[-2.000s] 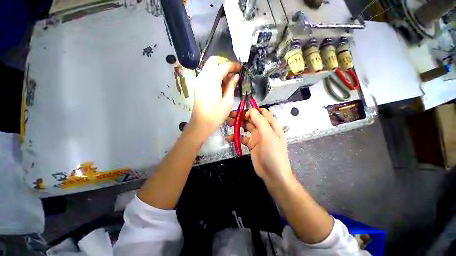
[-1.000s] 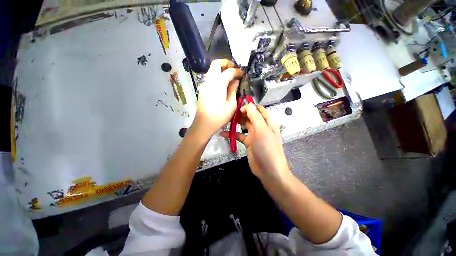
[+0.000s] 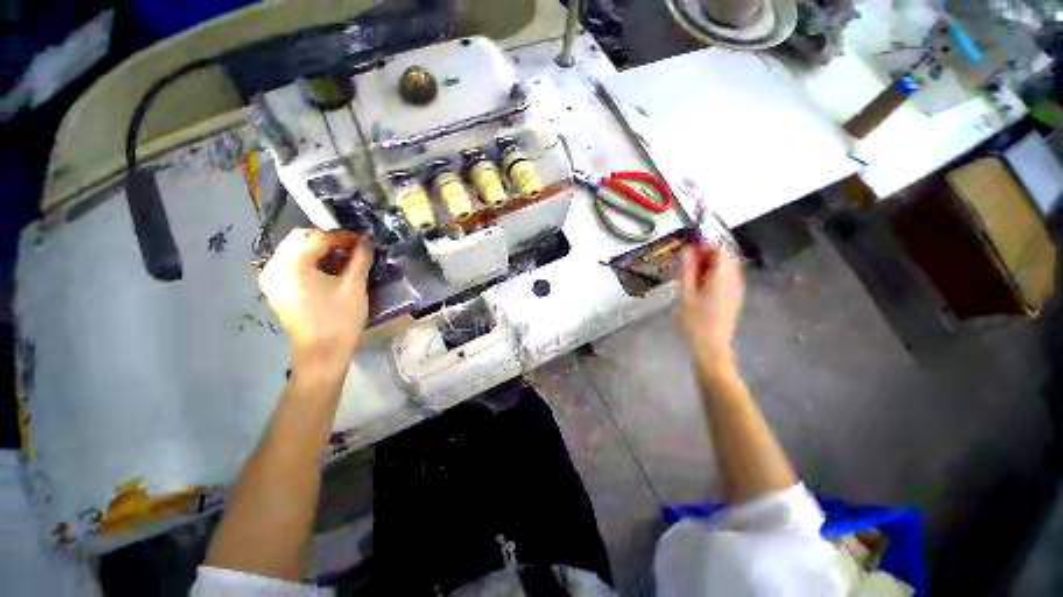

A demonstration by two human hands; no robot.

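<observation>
The overlock machine [image 3: 472,251] stands in front of me, its four cream tension dials [image 3: 466,187] facing me. My left hand [image 3: 317,292] is at the needle area, thumb and fingers curled close together. Whether they pinch anything is hidden. My right hand [image 3: 711,297] is blurred, at the table's right edge beside the tool recess [image 3: 650,266]. Its fingers are closed around the pliers [image 3: 698,248], of which only a blurred red and dark part shows above the fingertips.
Scissors [image 3: 626,205] with red and grey-green loops lie right of the dials. The black machine lamp [image 3: 152,224] is at the left. A white board [image 3: 734,128] extends at the back right. A cardboard box [image 3: 991,227] and blue bin [image 3: 898,539] are at the right.
My right hand has moved away from the needle area to the right with the pliers. My left hand stays near the needle area. The view has shifted, and the lamp now sits farther from the needle area.
</observation>
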